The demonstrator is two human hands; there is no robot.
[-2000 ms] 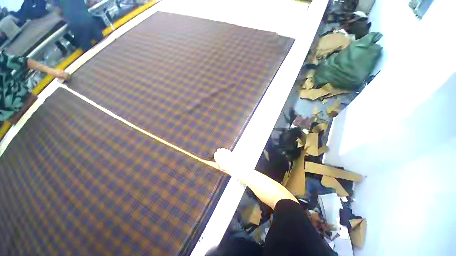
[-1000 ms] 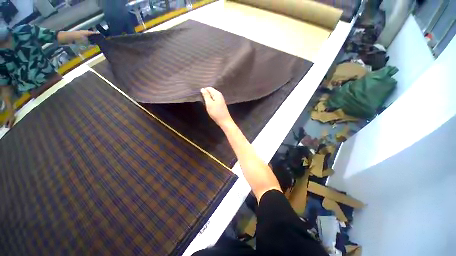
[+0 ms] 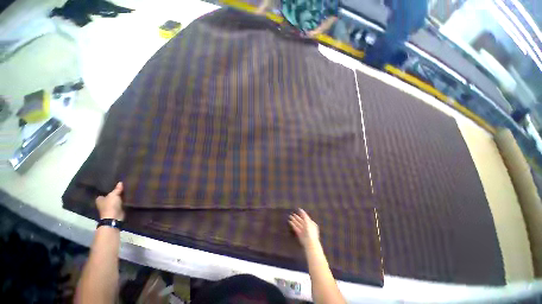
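Note:
A brown plaid fabric ply covers the large stack in front of me, its far side by the coworker. Its near edge runs as a thin line between my hands, a little in from the stack's near rim. My left hand, with a dark wristband, pinches this edge near the stack's left corner, thumb up. My right hand is at the same edge toward the right, fingers bent on the cloth; its fingertips are blurred. A second plaid stack lies to the right, beyond a narrow pale gap.
A grey metal tool, a yellow item and another small yellow item lie on the pale table at left. Black scraps lie behind. A coworker's arm is across the table. A tan paper roll is far right.
The view has swung left, so the second stack now appears at right. The ply my hand held lifted over that stack is down. Both my hands are now at a ply edge on the first stack.

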